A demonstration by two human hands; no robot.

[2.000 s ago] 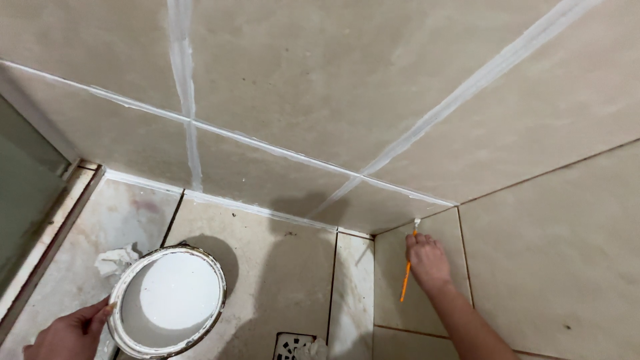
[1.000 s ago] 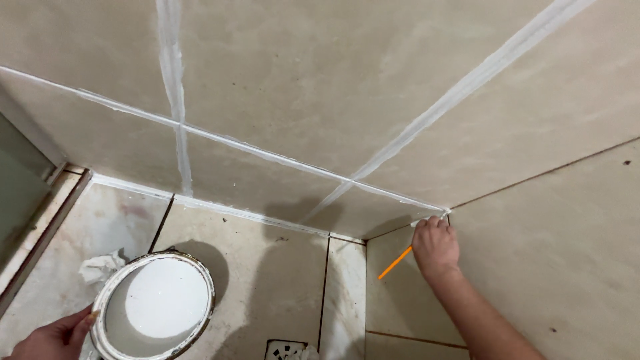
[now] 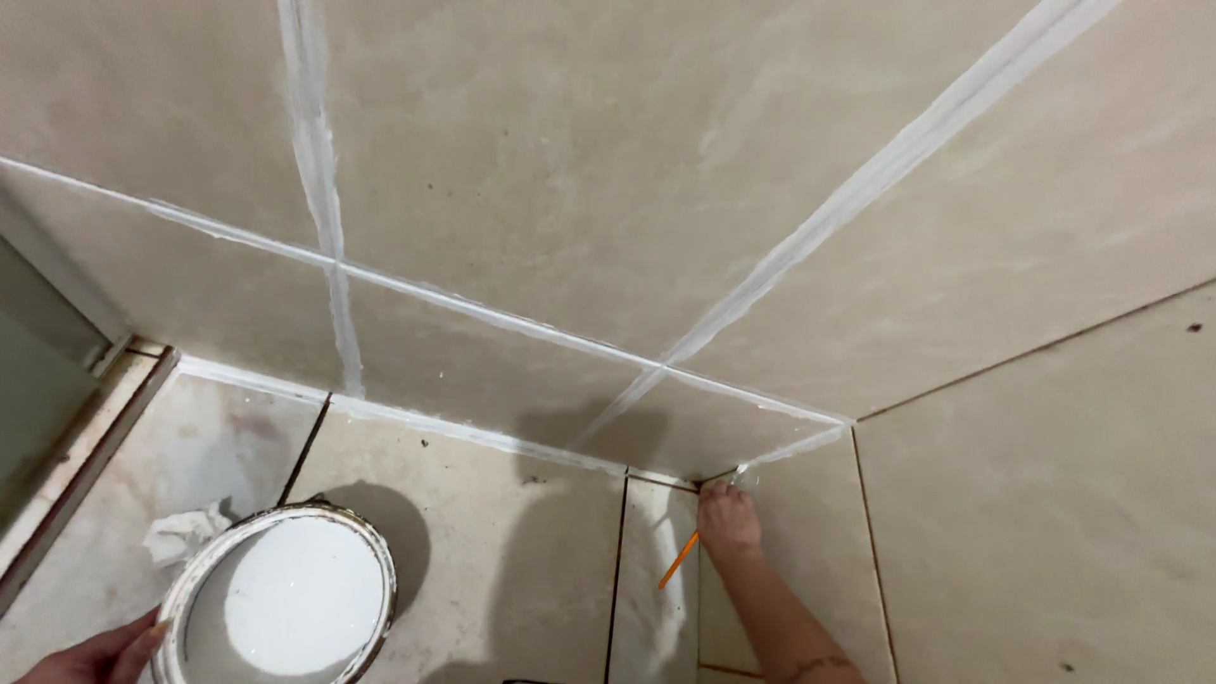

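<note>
A thin paintbrush with an orange handle is held in my right hand, low in the wall corner. Its white-coated tip touches the corner joint between two tiled walls. At the lower left, my left hand grips the rim of an open round can holding white paint. White coating covers the wall joints, the joint along the floor and part of the corner joint. My left fingers are partly cut off by the frame edge.
A crumpled white cloth or paper lies on the floor tiles behind the can. At the far left are a raised sill and a greenish panel. The right wall has dark, uncoated joints.
My right hand with the brush has moved down along the corner joint, toward the floor. A white line now covers the upper stretch of that joint. My left hand still holds the can.
</note>
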